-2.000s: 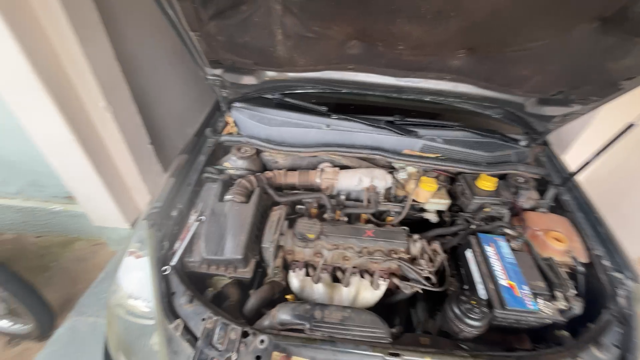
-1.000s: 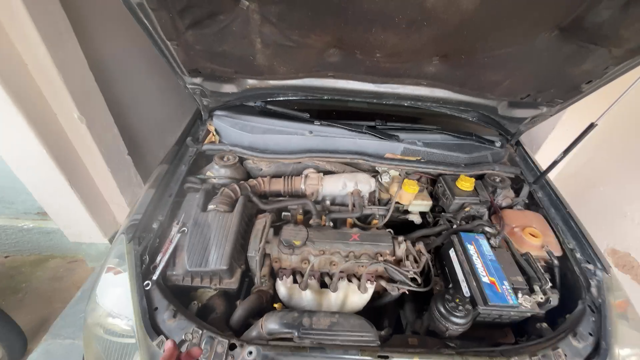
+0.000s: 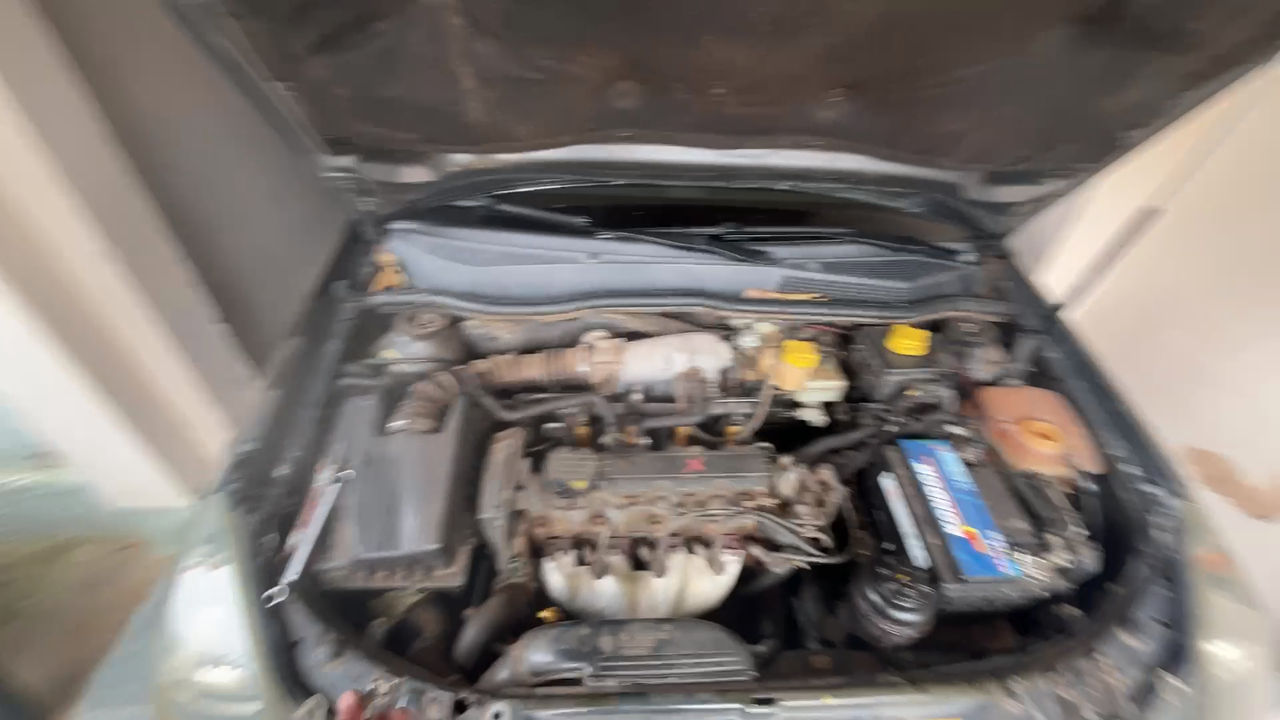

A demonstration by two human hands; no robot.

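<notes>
Only fingertips of what looks like my left hand [image 3: 372,708] show at the bottom edge, over the front left rim of the engine bay; whether they hold anything cannot be seen. My right hand is out of view. Up and to the left of the fingers, a metal wrench [image 3: 308,540] lies aslant beside the black air filter box [image 3: 395,490]. To the right of the box is the engine's valve cover [image 3: 690,466], above a pale exhaust manifold cover [image 3: 645,583]. A battery [image 3: 960,510] with a blue label sits at the right. The picture is blurred.
The raised hood [image 3: 700,80] spans the top. Two yellow caps mark a fluid reservoir [image 3: 800,368] and a black one [image 3: 908,350] at the back. An orange-brown coolant tank [image 3: 1040,430] stands behind the battery. Walls flank the car.
Fingertips show at the lower left now and one second ago, but not two seconds ago. The wrench still lies beside the air filter box. The view has shifted somewhat.
</notes>
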